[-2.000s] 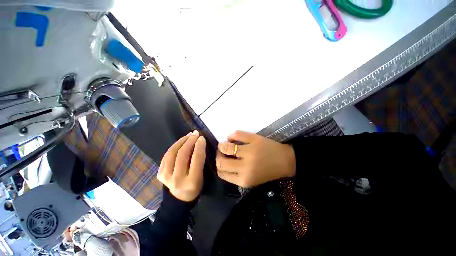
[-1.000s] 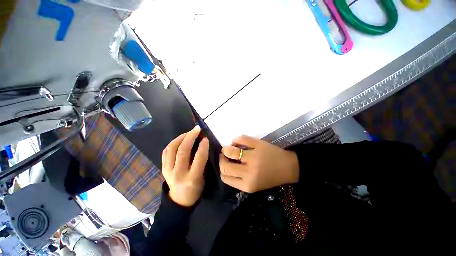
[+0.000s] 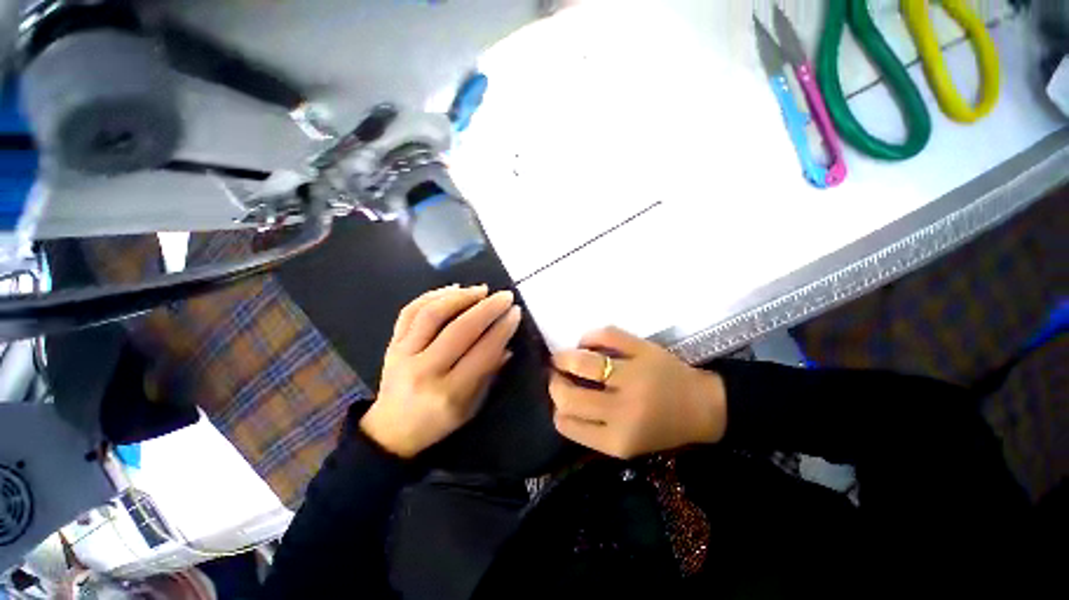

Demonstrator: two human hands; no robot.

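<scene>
Black fabric panel [image 3: 340, 275] lies on the table and runs under the sewing machine head [image 3: 270, 106]. The brown plaid fabric [image 3: 264, 363] lies to its left. My left hand [image 3: 446, 369] rests on the black fabric near its right edge, fingertips together on the cloth; whether it pinches it is unclear. My right hand [image 3: 633, 396], with a ring, holds the fabric edge nearer to me, its fingertips partly hidden. The grey ribbed knob [image 3: 443, 225] is just above my left hand. The needle area is not clearly visible.
Pink and blue thread nippers [image 3: 809, 117], green-handled shears [image 3: 873, 88] and yellow-handled scissors [image 3: 955, 59] lie at the upper right. A ruler strip [image 3: 891, 246] edges the table. More plaid cloth [image 3: 903, 316] hangs beyond it. A grey motor box [image 3: 41, 469] is at lower left.
The view has shifted, showing more of the machine and scissors. My left hand is flatter and farther onto the black fabric. My right hand remains at the edge.
</scene>
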